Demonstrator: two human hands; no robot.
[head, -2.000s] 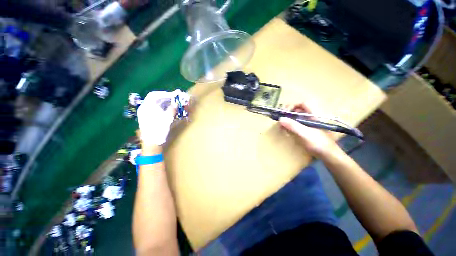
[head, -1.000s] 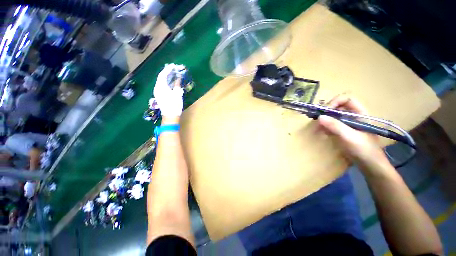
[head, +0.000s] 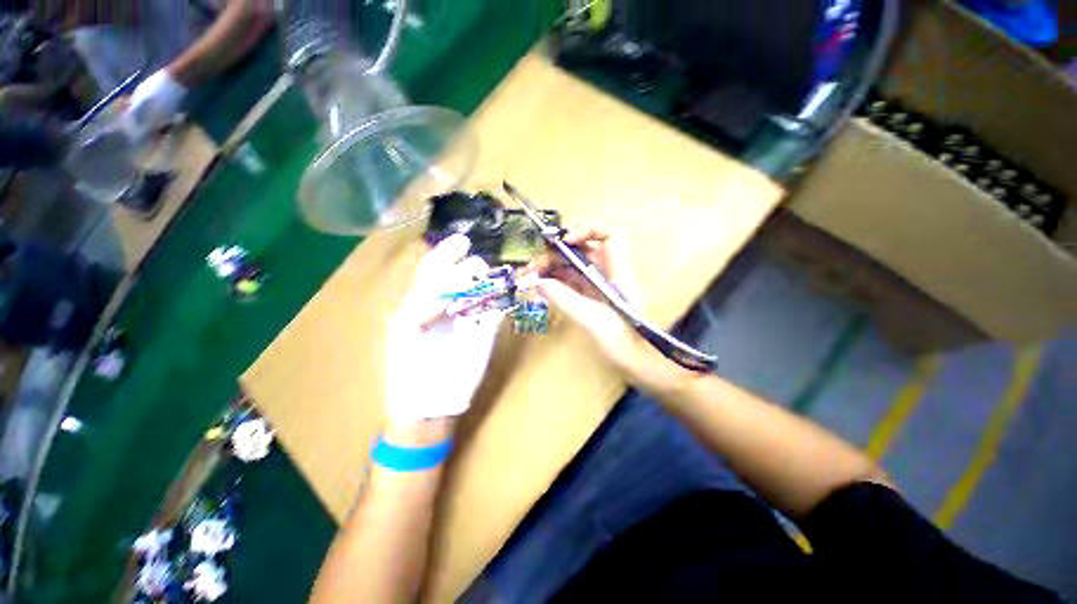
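My left hand (head: 446, 336), in a white glove with a blue wrist strap (head: 411, 454), holds a wired assembly (head: 484, 293) with thin blue and dark wires over the cardboard sheet (head: 555, 389). My bare right hand (head: 596, 309) holds the soldering iron (head: 614, 295), its tip pointing up and left past the stand, and its fingers are at the assembly's right side. Whether they grip the assembly is blurred. The black iron stand (head: 463, 217) and its tip-cleaning tray (head: 520, 238) lie just beyond both hands, partly hidden by them.
The clear fume funnel (head: 384, 171) hangs left of the stand. Several white wired assemblies (head: 210, 537) lie at the lower left, others on the green conveyor (head: 177, 354). A carton (head: 933, 218) with rows of black parts is at the right. Another person's gloved hand (head: 154, 100) shows at the upper left.
My left hand has come back from the conveyor to the sheet's middle with the assembly. My right hand has moved in beside it, and the iron has swung away from the tray. The view has shifted.
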